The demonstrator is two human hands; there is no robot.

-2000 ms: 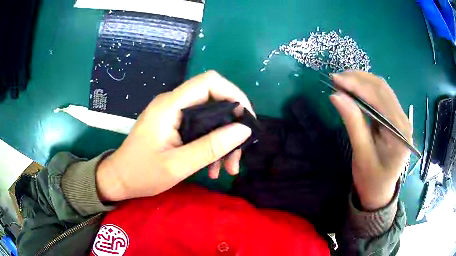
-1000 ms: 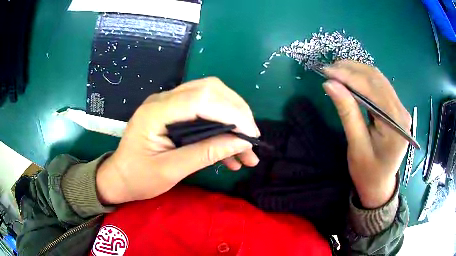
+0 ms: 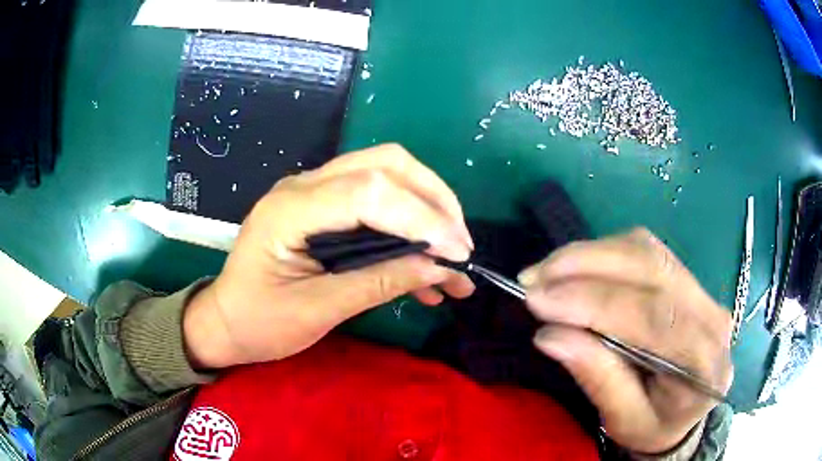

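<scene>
My left hand (image 3: 333,261) holds several black strips (image 3: 360,249) between thumb and fingers, one strip end sticking out past the fingertips. My right hand (image 3: 631,333) holds slim metal tweezers (image 3: 622,349). Their tips meet the protruding strip end, where a small bright spot shows; whether a metal part is between the tips is too small to tell. A loose heap of tiny silver-white parts (image 3: 599,103) lies on the green mat. A pile of black strips (image 3: 505,333) lies under my hands, partly hidden.
A black sheet (image 3: 261,117) speckled with tiny parts has white strips at its far end (image 3: 252,22) and near edge (image 3: 176,223). More black strips (image 3: 31,90) lie far left. Thin metal tools (image 3: 744,261), a dark flat object (image 3: 804,243) and crumpled clear plastic (image 3: 782,365) lie right; something blue (image 3: 800,31) upper right.
My right hand has moved from the heap of tiny parts down and left, bringing the tweezer tips to the strip end. My left hand has turned the strips so one end points right.
</scene>
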